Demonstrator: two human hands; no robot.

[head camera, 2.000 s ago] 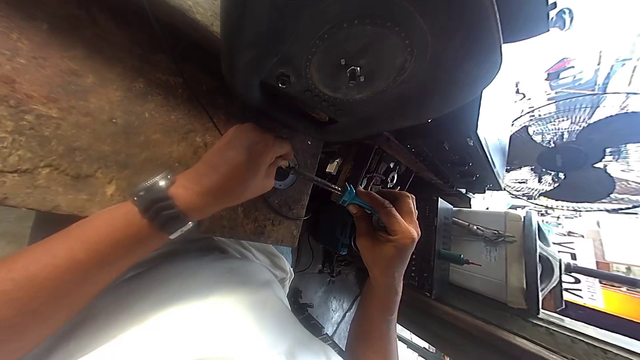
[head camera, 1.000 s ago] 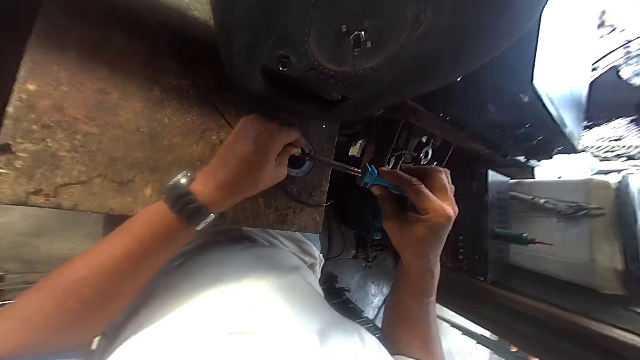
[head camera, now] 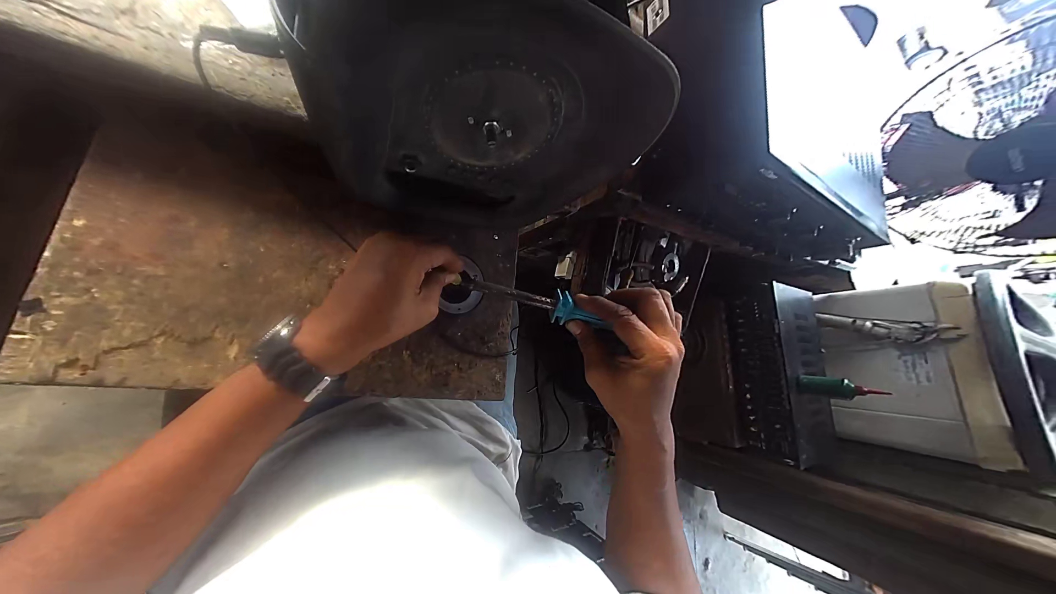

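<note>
My right hand (head camera: 631,346) is closed around the blue handle of a tool with a dark shaft (head camera: 516,294), perhaps a soldering iron. The shaft points left, toward the fingertips of my left hand (head camera: 392,297), which pinch a small pale piece (head camera: 453,279); what exactly it is cannot be told. Beneath those fingertips, a round ring-shaped metal part (head camera: 464,299) rests on the worn brown board (head camera: 198,289). My left wrist wears a watch with a dark band.
A large black housing (head camera: 528,99) with a round recess stands beyond my hands. On the right are a green-handled screwdriver (head camera: 829,387), pliers (head camera: 887,329) by a pale box (head camera: 899,379), and a black fan (head camera: 1019,153). Dark equipment and a thin cable lie beside the board's right edge.
The view has shifted somewhat. Both hands keep the same holds, with the tool's shaft still at my left fingertips.
</note>
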